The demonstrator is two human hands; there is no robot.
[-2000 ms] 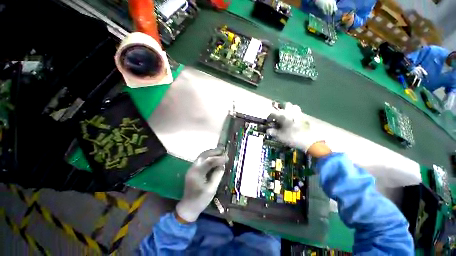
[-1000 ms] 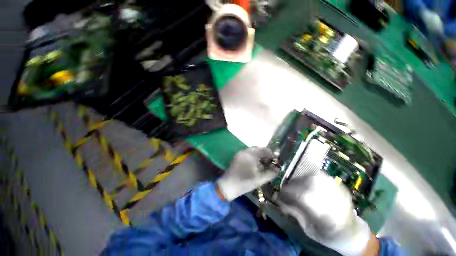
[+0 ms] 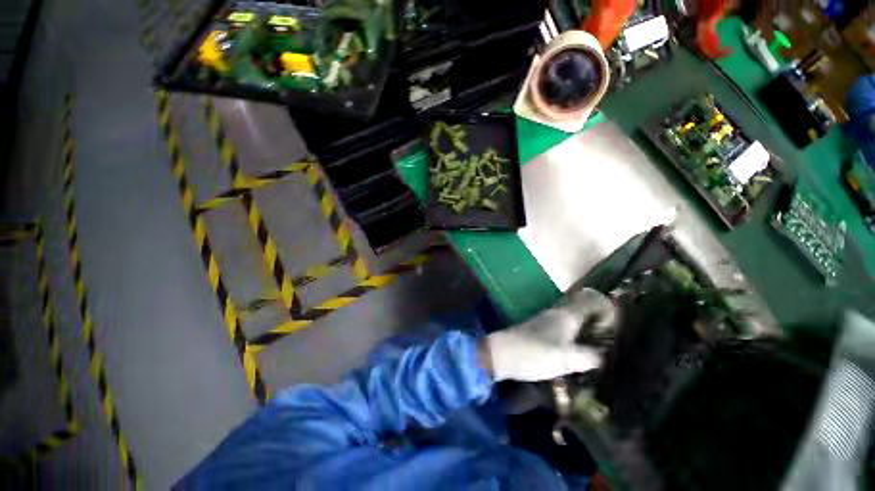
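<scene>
My left hand (image 3: 547, 343), in a white glove, reaches to the left edge of a dark, blurred mass (image 3: 710, 384) at the lower right. Its fingertips meet this edge, but the blur hides whether they grip anything. A silver-white ribbed piece (image 3: 844, 412) shows large at the right edge, apparently part of a raised board. Behind the dark mass, a strip of a black frame with green parts (image 3: 686, 278) lies over the bench. My right hand is not visible. A shallow black tray (image 3: 513, 206) holds several olive-green pieces (image 3: 470, 173).
A framed board (image 3: 720, 153) and a green board (image 3: 811, 235) lie on the dark green conveyor. A cream ring-like roll (image 3: 568, 81) stands behind the tray. A large framed board (image 3: 288, 58) sits above black totes (image 3: 369, 182) at left. Yellow-black tape (image 3: 259, 240) marks the floor.
The view has swung left and down, so the bench appears farther right. The white-gloved right hand has gone from sight. The dark mass and ribbed piece now cover the lower right.
</scene>
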